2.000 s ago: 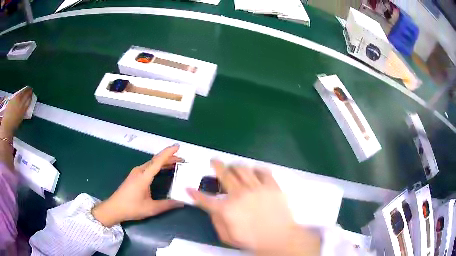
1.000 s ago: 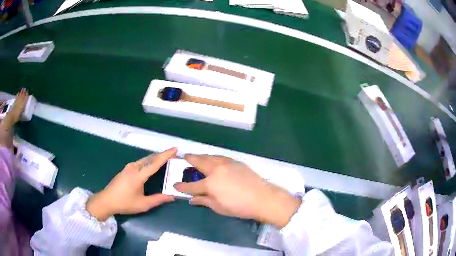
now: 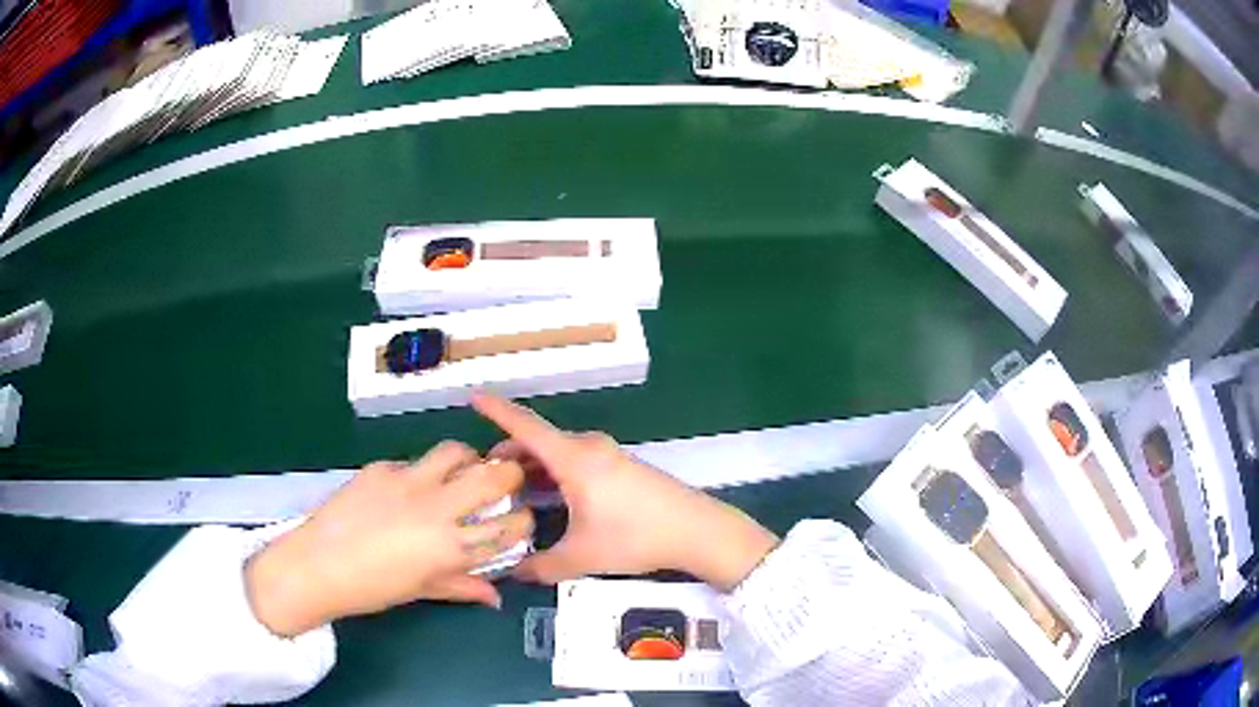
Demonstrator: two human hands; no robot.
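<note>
My left hand and my right hand meet around a white box over the near green bench. Only a small white part and a dark area show between my fingers; the rest is hidden. An outer box with an orange-red watch picture and a hang tab lies just below my right hand, partly behind my right sleeve. Past my hands on the belt lies an inner box with a dark watch face and tan strap. Another box with an orange-red face lies directly behind it.
Several printed watch boxes lean together at the right. Two boxes lie at the belt's far right. A pale metal rail divides belt and bench. Fanned white sheets and a white box with a round device picture are beyond.
The view has turned. My left hand has moved from beside the box end to closing around the box. The box's long white side, seen under my right hand before, is now hidden.
</note>
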